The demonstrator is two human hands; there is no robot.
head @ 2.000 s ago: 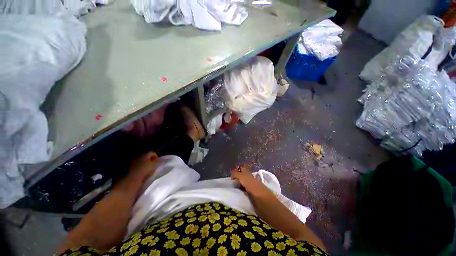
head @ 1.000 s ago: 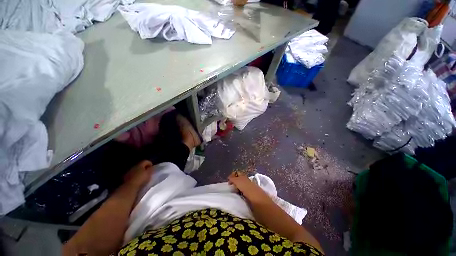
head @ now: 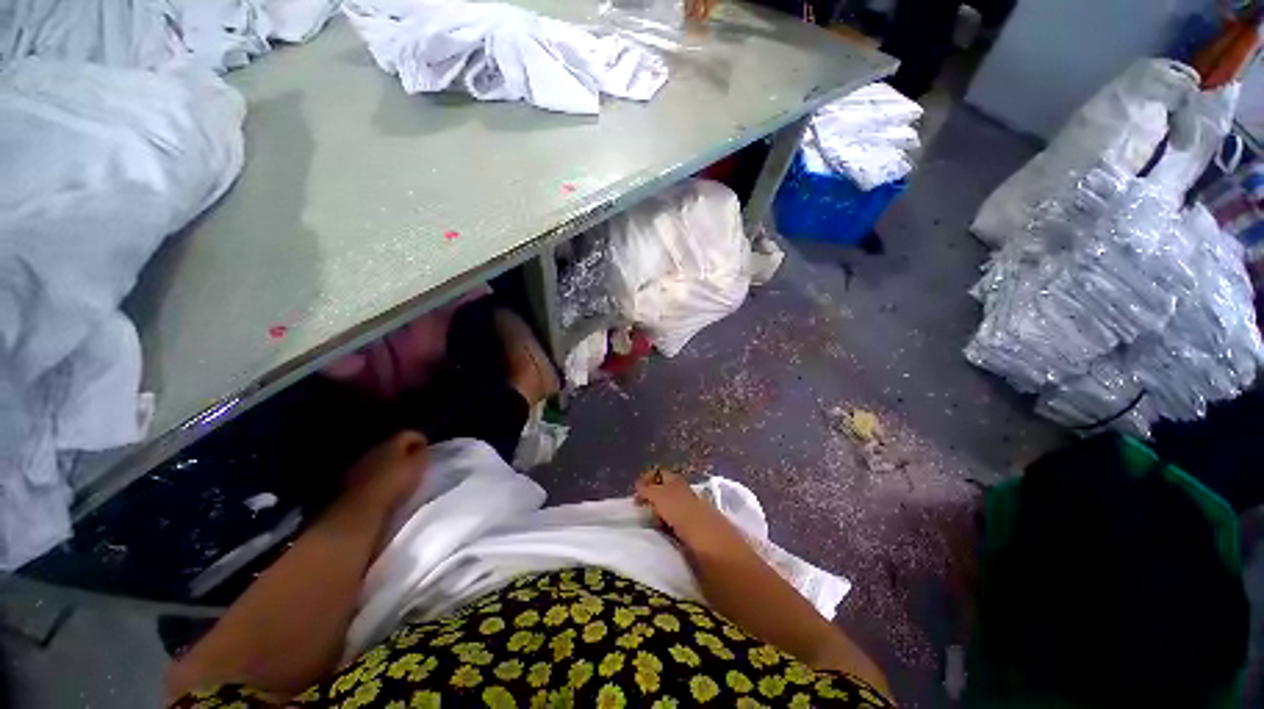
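A white garment [head: 555, 543] lies bunched across my lap, over the black top with yellow flowers. My left hand [head: 395, 464] is at the garment's raised left part; its fingers are mostly hidden in shadow and cloth. My right hand [head: 668, 496] holds the garment's upper edge on the right side, with a tiny dark item at the fingers that is too small to name. A loose part of the garment hangs past my right wrist.
A worktable [head: 347, 222] bears a white garment pile [head: 111, 194] and a crumpled white garment [head: 513, 56]. Under it are a white sack [head: 682, 263] and black plastic [head: 132, 519]. A blue crate [head: 832, 205], bagged garments [head: 1123, 291] and a green-edged bin [head: 1220, 506] stand right.
The view has tilted and shifted slightly. Both hands keep nearly the same places on the white garment, with only small movement.
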